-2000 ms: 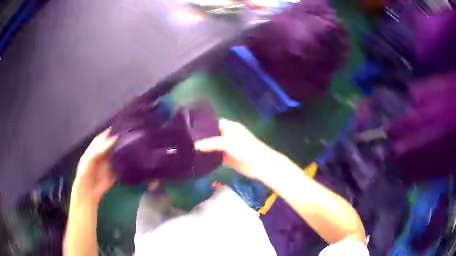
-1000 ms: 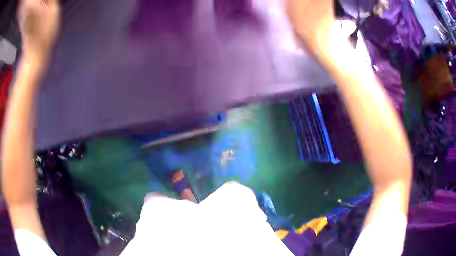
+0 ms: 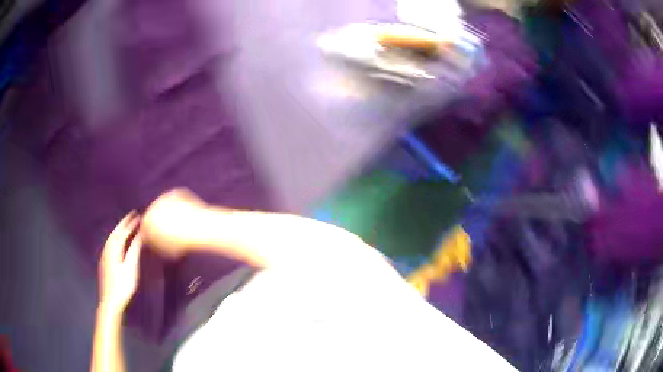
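Dark purple trousers [image 3: 153, 138] lie spread on the grey-lilac pressing table [image 3: 291, 123], with two legs running towards the top left. My left hand [image 3: 122, 258] rests over their lower left part, fingers apart. My right hand [image 3: 171, 221] reaches across from the right and meets the left hand's fingertips; its fingers are hidden and blurred. Whether either hand grips the cloth cannot be told. The steam iron [image 3: 392, 49], silver with a tan handle, lies at the table's upper right, blurred.
Right of the table are a blue crate edge [image 3: 430, 156], a yellow cloth [image 3: 451, 251] and heaped purple garments [image 3: 629, 218]. Green floor [image 3: 385, 211] shows between the table and these. A dark garment heap lies at the lower right.
The trousers were bunched in both hands, and now lie spread on the table. My raised, wide-apart arms have come down and together at the left. The view has swung, bringing the iron into sight.
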